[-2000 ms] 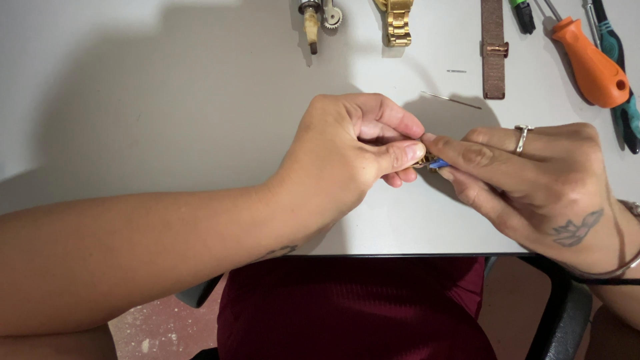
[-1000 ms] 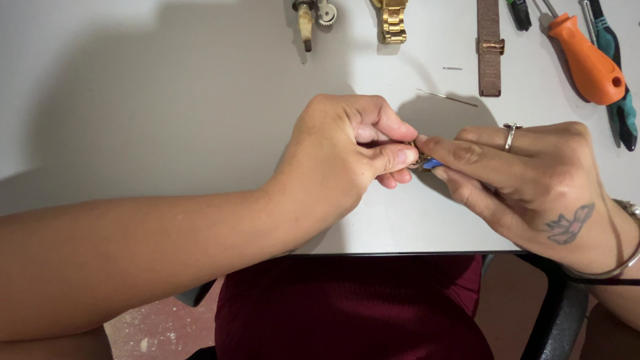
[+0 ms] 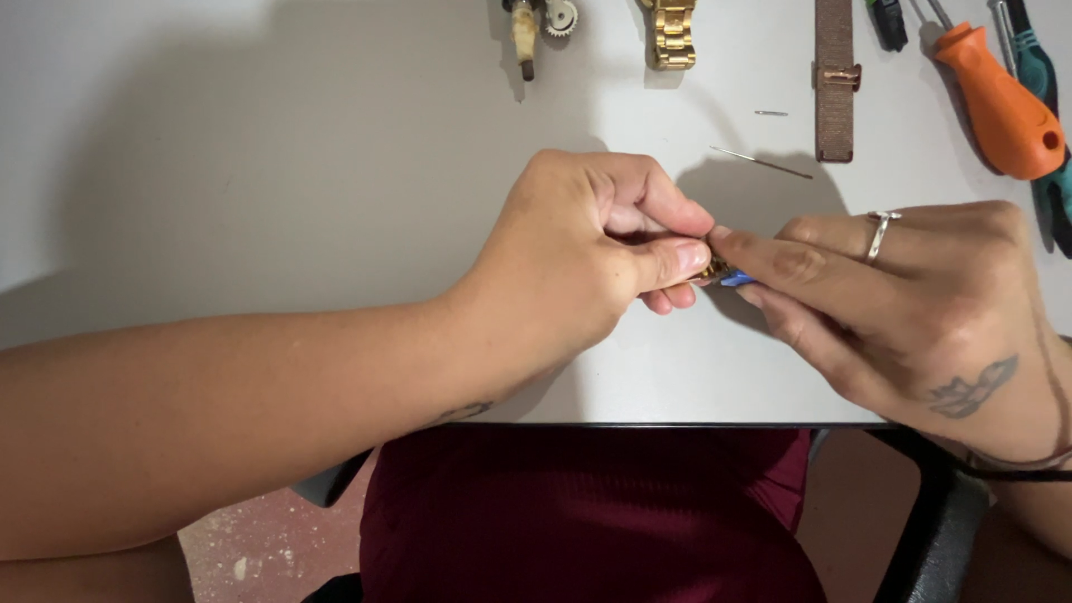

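Note:
Between the fingertips of my left hand point(image 3: 586, 243) is a small gold-coloured metal piece point(image 3: 717, 266), mostly covered by the fingers, so its kind cannot be told. My right hand point(image 3: 913, 293) pinches a small blue piece point(image 3: 737, 278) between thumb and index finger, right against the gold-coloured piece. Both hands meet just above the table's front edge. Beyond them on the table lie a thin needle-like metal rod point(image 3: 762, 162) and a shorter metal pin point(image 3: 770, 113). A gold metal watch bracelet point(image 3: 673, 38) and a brown mesh watch strap point(image 3: 834, 109) lie farther back.
On the white table point(image 3: 251, 167), an orange-handled screwdriver point(image 3: 1001, 109) and a teal and black-handled tool point(image 3: 1038, 75) lie at the right. A black and green object point(image 3: 886, 23) is beside them. A tool with a worn tip point(image 3: 524, 38) and a small toothed wheel point(image 3: 560, 17) sit at the back.

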